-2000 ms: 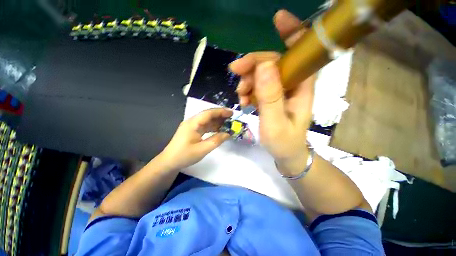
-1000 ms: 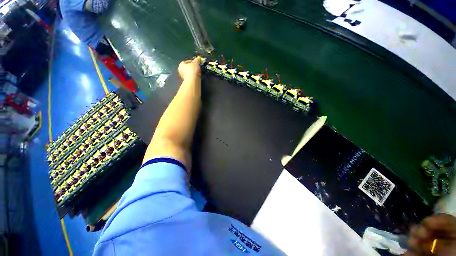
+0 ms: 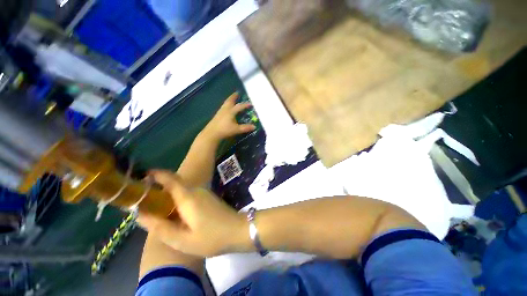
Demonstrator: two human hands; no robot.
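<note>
My right hand [image 3: 193,219] is wrapped around the front part of the gold-brown dispensing gun [image 3: 110,185], held across the lower left. Its tip is hidden by the hand. My left hand [image 3: 231,118] reaches out beyond it, thumb and fingers apart, at small green boards [image 3: 248,115] beside the white paper. The boards are blurred and partly covered by the fingers; no board shows lifted in the hand.
A row of green-yellow boards [image 3: 115,243] lies lower left. A glossy black sheet with a QR code [image 3: 229,169] is between the arms. Crumpled white paper [image 3: 289,144] lies by a brown board [image 3: 346,87] bearing a clear plastic bag [image 3: 439,23].
The view has swung to the right. My left hand has left the end of the board row and is now at the green boards. The gun has come fully into view over the left side.
</note>
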